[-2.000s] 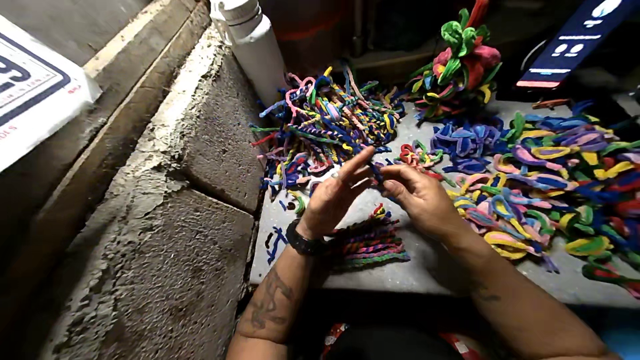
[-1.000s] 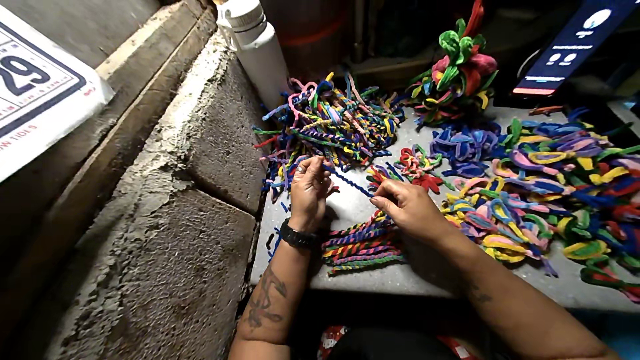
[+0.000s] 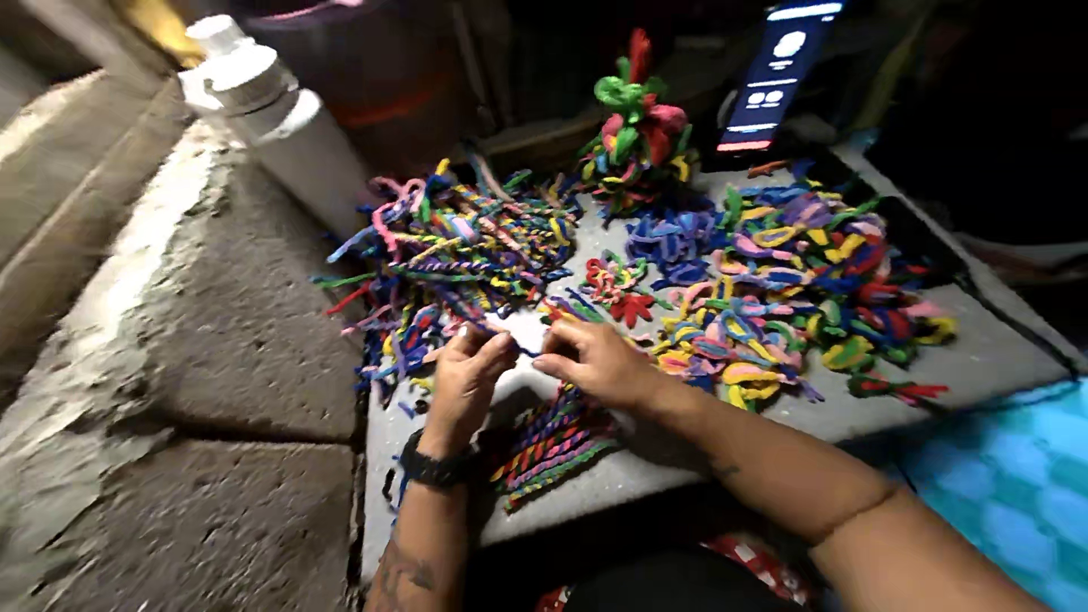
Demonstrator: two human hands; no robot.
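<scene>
Between my left hand (image 3: 473, 374) and my right hand (image 3: 602, 361) runs a dark blue twisted fuzzy stem (image 3: 527, 351), pinched by the fingers of both. Just below them, a row of multicoloured twisted fuzzy stems (image 3: 557, 450) lies side by side on the table. A large tangle of mixed twisted stems (image 3: 484, 238) spreads above my left hand. Small red and green looped pieces (image 3: 620, 285) rest above my right hand. Farther right are a pile of blue loops (image 3: 676, 242) and a wide heap of multicoloured loops (image 3: 765, 314).
A white bottle (image 3: 297, 136) stands behind the tangle, beside the rough block wall (image 3: 255, 314) on the left. At the back are an upright fuzzy-stem bunch (image 3: 637, 136) and a lit phone (image 3: 778, 81). The grey tabletop (image 3: 1003, 340) ends near my body.
The view has shifted to the right. My hands have come closer together than one second ago, with the blue stem still between them.
</scene>
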